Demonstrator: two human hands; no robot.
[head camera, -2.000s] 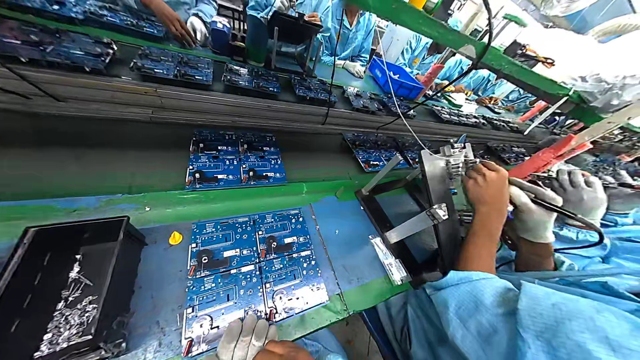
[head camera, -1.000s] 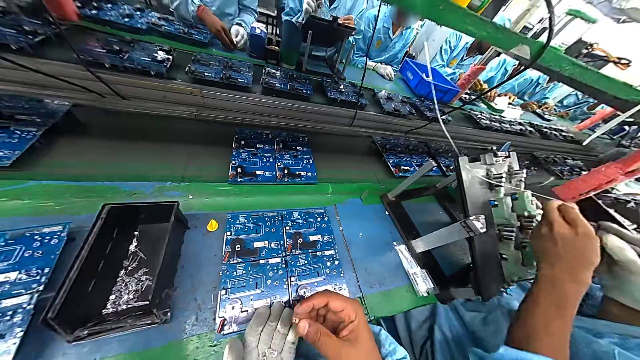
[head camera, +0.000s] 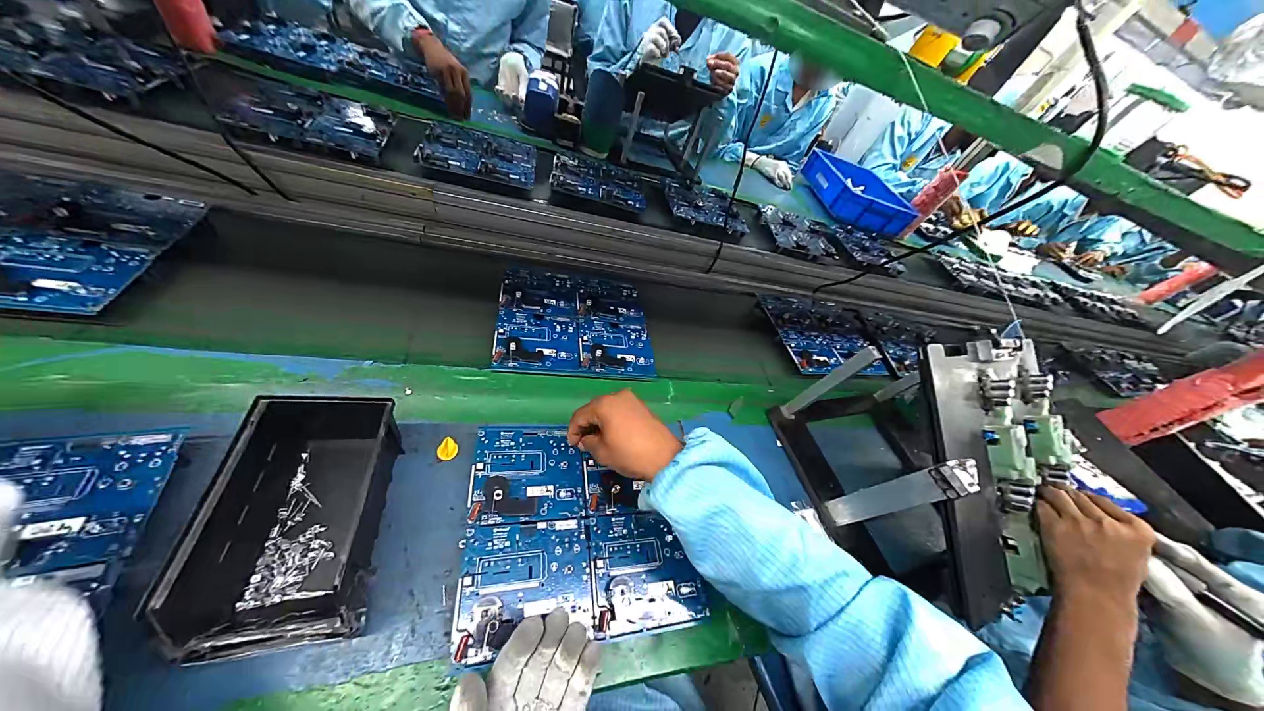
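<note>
A blue circuit board panel (head camera: 528, 553) lies flat on the blue bench in front of me, split into several like sections with black and red parts on them. My bare right hand (head camera: 627, 434) is over its upper part, thumb and fingertips pinched together at the board; whether a small part is between them is too small to tell. My gloved left hand (head camera: 538, 667) rests palm up at the panel's lower edge, fingers slightly curled; whether small parts lie in the palm cannot be told. Left of the panel, a black tray (head camera: 380, 474) holds loose clear and silver leaded components (head camera: 291, 563).
A yellow cap-like piece (head camera: 447, 449) lies between tray and panel. Beyond the green ledge (head camera: 434, 390), more board panels (head camera: 575, 321) sit on the dark conveyor. At right stands a tilted black fixture (head camera: 948, 474), with a co-worker's hands (head camera: 1091, 543) beside it. Another board (head camera: 89, 494) is at left.
My right hand has moved from beside my left glove up to the panel's upper part. The co-worker's bare hand at right is now lower on the fixture.
</note>
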